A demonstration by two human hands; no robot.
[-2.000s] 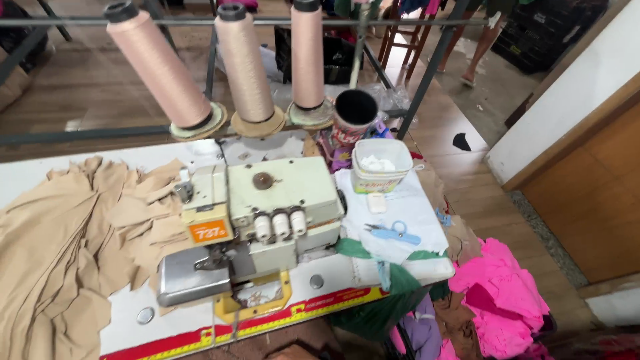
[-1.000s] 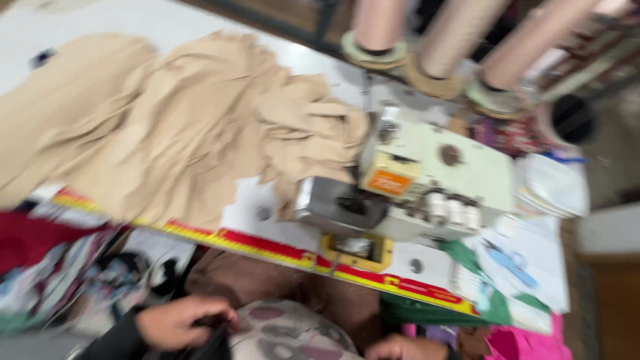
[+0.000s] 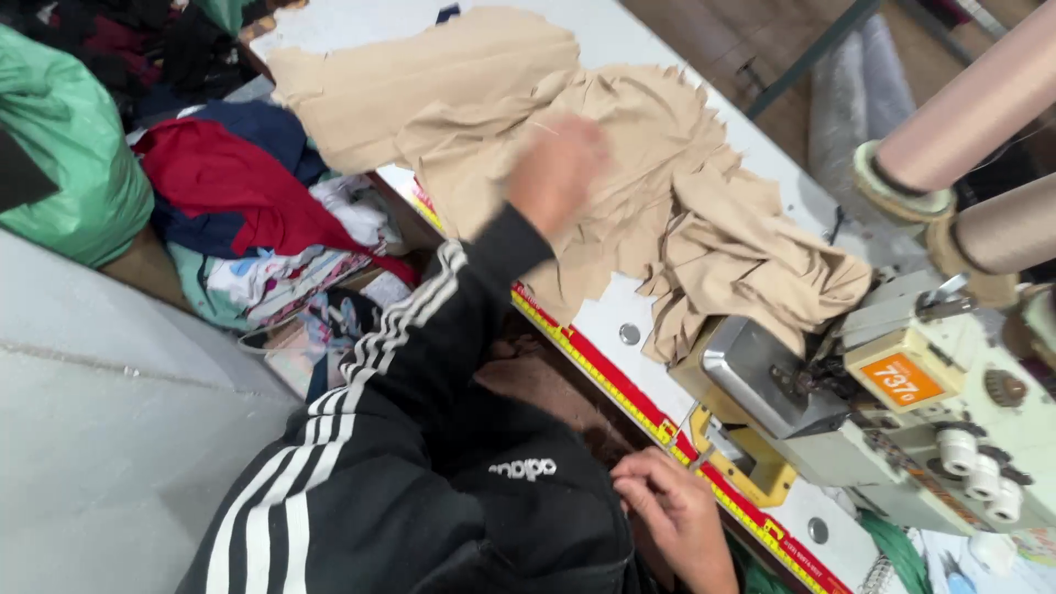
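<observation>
My left hand, blurred by motion, is over or on the pile of beige cut fabric; whether its fingers grip a piece cannot be told. My right hand is by the table's front edge, beside my black jacket, thumb and fingertips drawn together; whether anything thin is between them is not clear. A bunched part of the beige fabric lies against the overlock sewing machine at the right. A yellow measuring tape runs along the table's front edge.
Large thread cones stand behind the machine. Left of the table are a heap of clothes with a red garment and a green plastic bag. A grey surface fills the lower left.
My left hand has gone from near my lap up to the beige fabric. The view has swung toward the left side of the table.
</observation>
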